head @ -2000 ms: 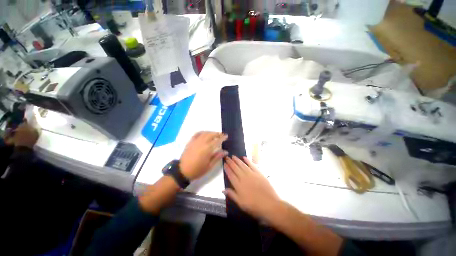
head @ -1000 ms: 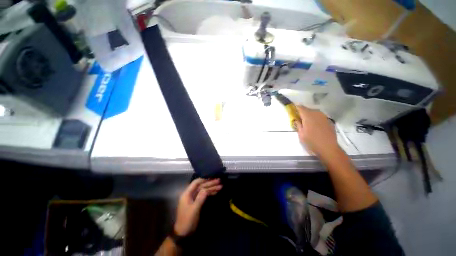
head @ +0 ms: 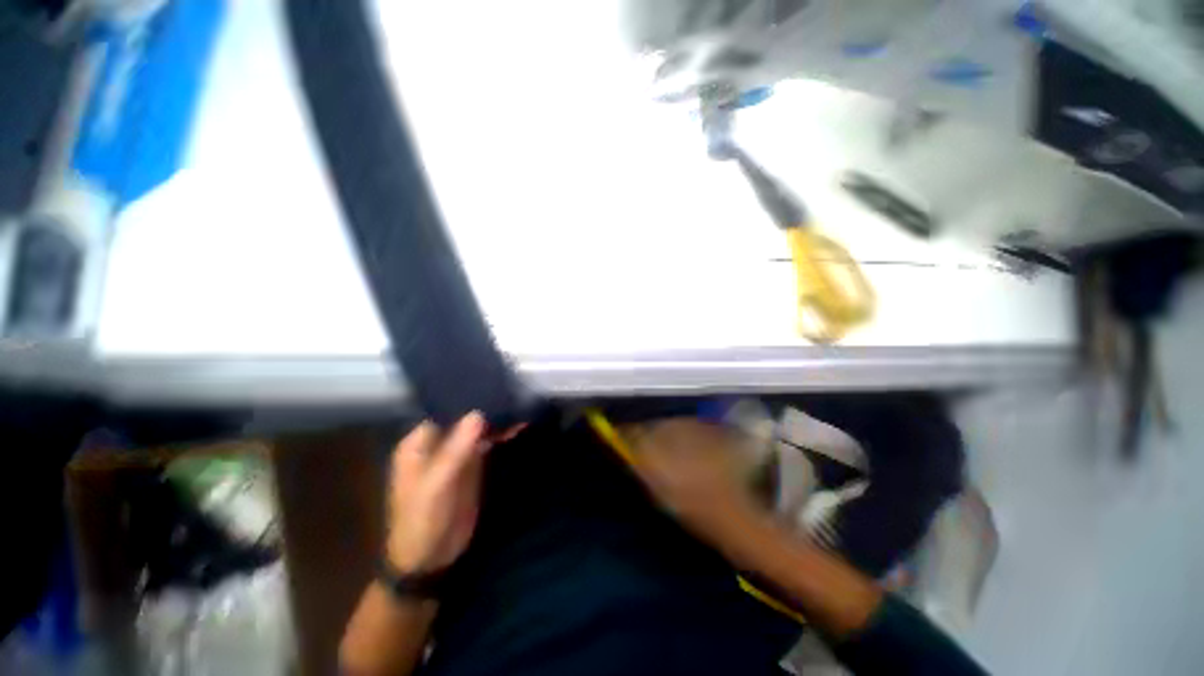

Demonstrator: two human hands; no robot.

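The long dark band (head: 396, 218) lies flat on the white machine table (head: 568, 251) and runs from the top left down over the front edge. My left hand (head: 436, 495) holds its lower end just below the edge. My right hand (head: 687, 469) is blurred and low over my lap, beside a thin yellow measuring tape (head: 610, 436); whether it holds anything cannot be told. The yellow-handled shears (head: 829, 284) lie on the table to the right, below the needle area, with no hand on them.
The sewing machine (head: 911, 132) stands at the upper right, with black snips (head: 886, 205) below it. Dark strips (head: 1138, 357) hang at the table's right end. A brown box (head: 310, 528) with bags is below left. Pale scrap cloth (head: 964, 555) is below right.
The view has tilted down and closer. My right hand has let go of the shears, which now lie on the table, and has moved down to my lap. My left hand still holds the band's end.
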